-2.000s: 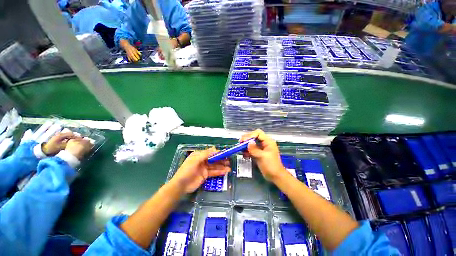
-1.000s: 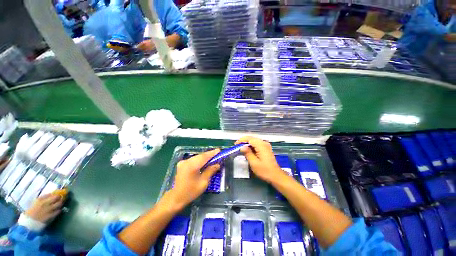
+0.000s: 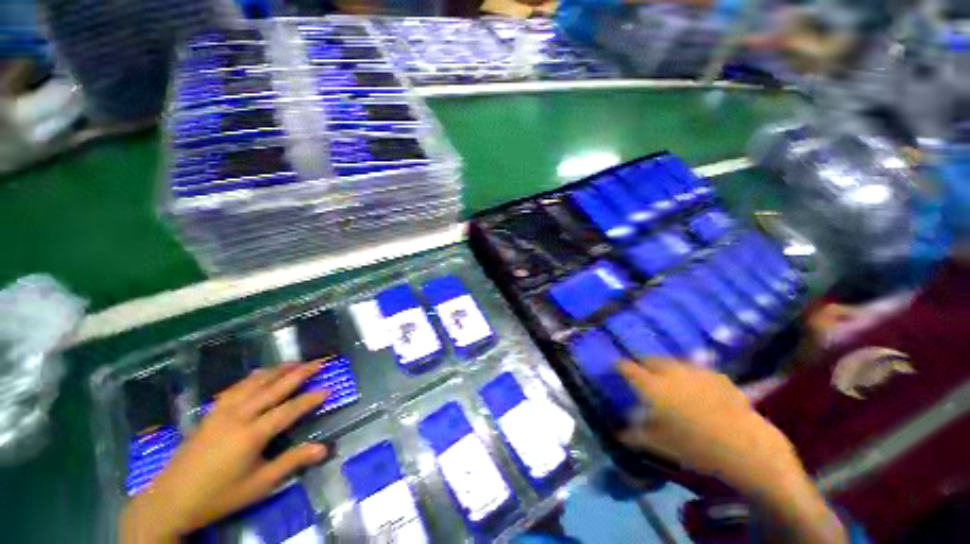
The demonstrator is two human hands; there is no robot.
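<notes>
The clear blister tray (image 3: 372,409) lies in front of me, holding phones in two rows. Phones in its back row at left are face up; one (image 3: 322,361) shows its screen and keypad. Others, such as this one (image 3: 461,317), lie face down with white labels. My left hand (image 3: 236,452) is spread palm down over the tray's left part, partly hiding phones. My right hand (image 3: 707,420) is blurred, its fingertips at the near left blue covers (image 3: 606,372) in the black tray (image 3: 532,239). I cannot tell whether it grips a cover.
A tall stack of filled clear trays (image 3: 319,197) stands beyond the work tray on the green conveyor (image 3: 511,133). Crumpled clear plastic (image 3: 37,356) lies at left, and more (image 3: 840,181) shows at upper right. Blurred people in blue show at top right.
The view has swung right. The blue item between my hands is no longer held; a phone now lies face up beside my left fingers. My right hand has moved to the black tray.
</notes>
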